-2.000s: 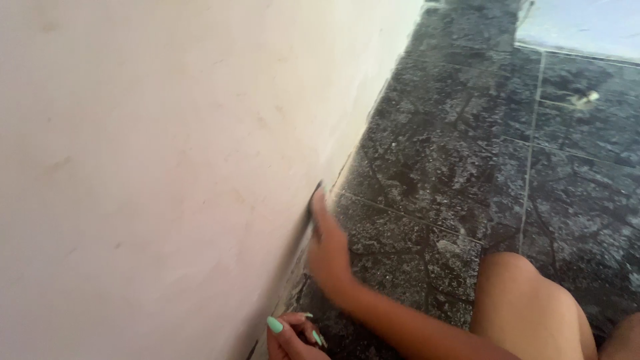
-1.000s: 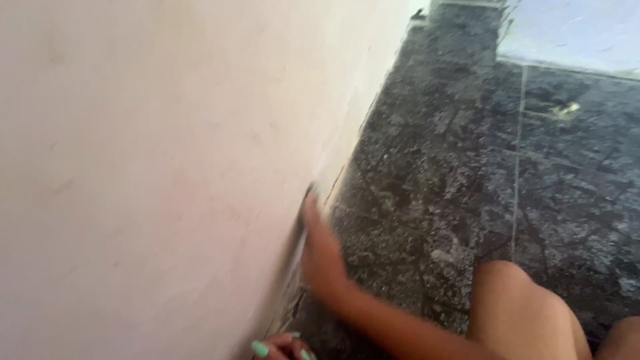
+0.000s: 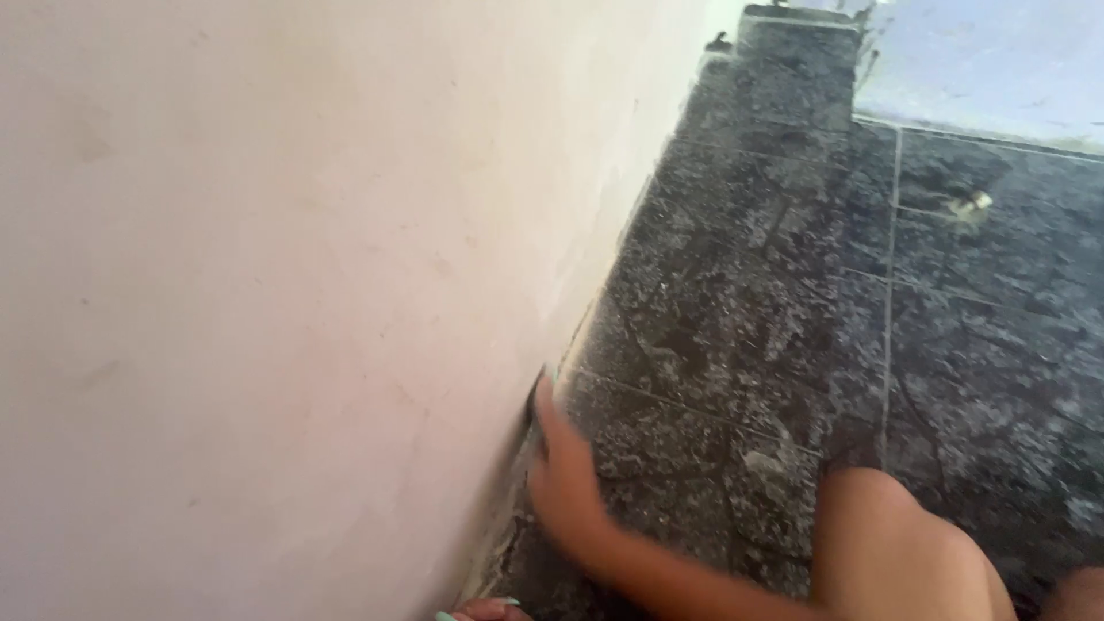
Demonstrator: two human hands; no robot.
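Observation:
Blurred by motion, my right hand (image 3: 565, 466) is pressed along the foot of the pale plastered wall (image 3: 302, 259). A thin dark piece (image 3: 536, 397) lies between its fingers and the wall; whether it is a held sheet or pad is too blurred to tell. My left hand (image 3: 487, 610) shows only as a few fingertips with light green nails at the bottom edge, close to the base of the wall. The rest of it is out of view.
Dark patterned floor tiles (image 3: 733, 285) with pale dust run along the wall. A small whitish object (image 3: 976, 203) lies on them at the right. A pale blue-white surface (image 3: 992, 69) is at the upper right. My bent knee (image 3: 888, 535) is at the lower right.
My left hand shows less than before, having dropped toward the bottom edge. The right hand stays at the wall's foot, blurred in each frame.

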